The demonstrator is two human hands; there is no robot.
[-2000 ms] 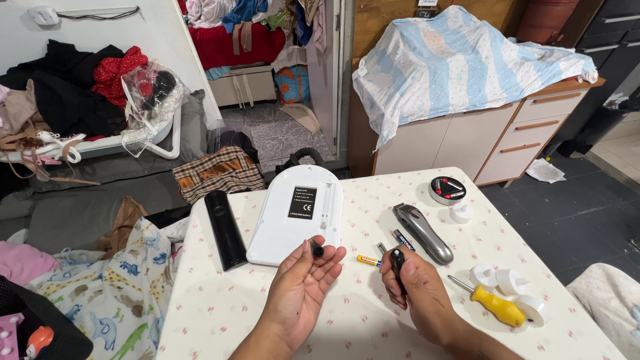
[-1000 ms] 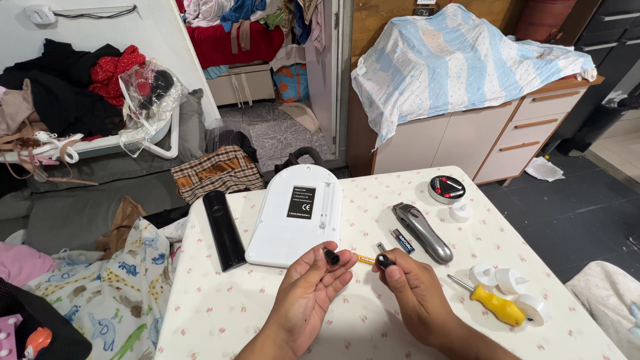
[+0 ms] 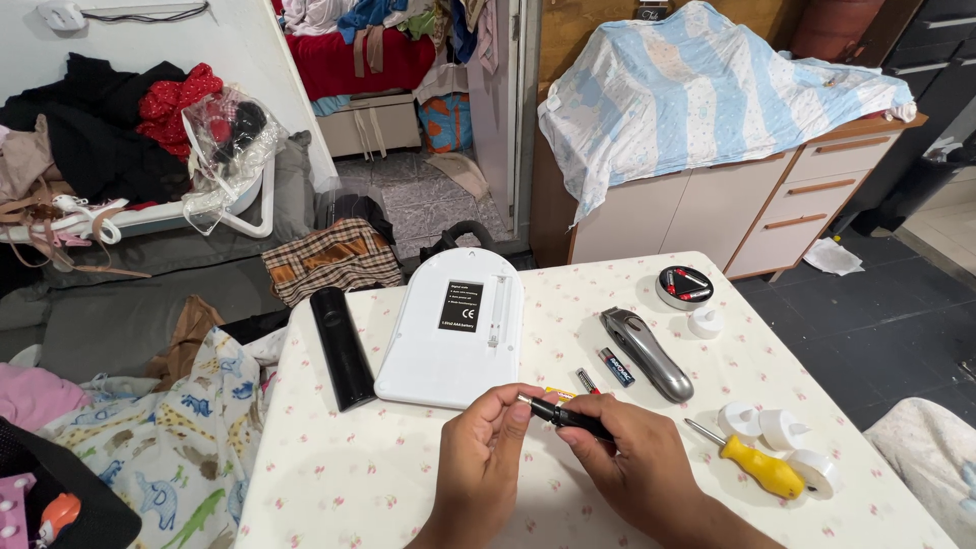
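Note:
A slim black cylindrical device (image 3: 573,420) with a metal tip is held between both hands; its exact kind is unclear. My left hand (image 3: 484,461) pinches the tip end. My right hand (image 3: 648,457) grips the thicker rear part. Just beyond my fingers lie a yellow battery (image 3: 560,393), partly hidden, a red-and-dark battery (image 3: 586,380) and a dark blue battery (image 3: 616,367). A silver hair clipper (image 3: 646,354) rests beside them. Left of these, a white digital scale (image 3: 415,358) lies underside up, its narrow battery slot (image 3: 499,313) uncovered.
A black case or remote-like object (image 3: 341,351) lies left of the scale. A round tin (image 3: 685,287) holds several batteries. White tealight-like candles (image 3: 781,429) and a yellow-handled screwdriver (image 3: 762,467) are at right. The flowered tabletop (image 3: 343,488) borders a cabinet (image 3: 686,217) and clothes.
My hands have come together. The small black piece in my left hand and the black body in my right, apart two seconds ago, now meet end to end.

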